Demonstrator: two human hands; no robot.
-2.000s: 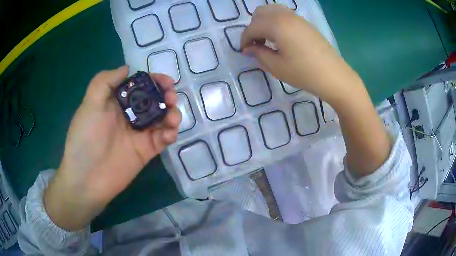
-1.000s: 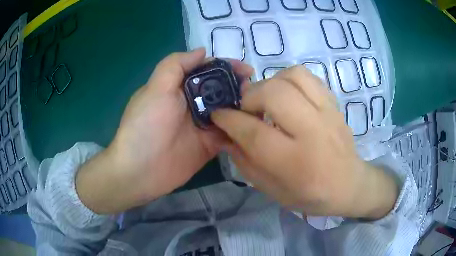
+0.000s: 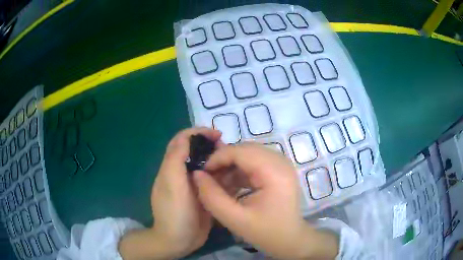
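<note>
My left hand [image 3: 177, 193] holds a dark watch housing [image 3: 199, 151] upright between thumb and fingers, low in the centre of the view. My right hand [image 3: 254, 188] has its thumb and index finger on the housing's lower right edge. The housing is tilted and partly covered by fingers, so a frame around it cannot be made out. A white frame tray [image 3: 287, 112] lies in front of my hands, with rows of dark rounded-square frames. One pocket in its fourth row shows no frame.
A second frame tray [image 3: 44, 195] lies at the left edge. Loose dark frames [image 3: 84, 158] lie on the green mat beside it. Bagged trays [image 3: 424, 203] with a white label and green patch are at lower right. Yellow tape [image 3: 117, 69] crosses the mat behind.
My right hand has moved from the tray to the housing in my left hand. The housing is now tilted more edge-on. The view has shifted and shows more of the tray and mat.
</note>
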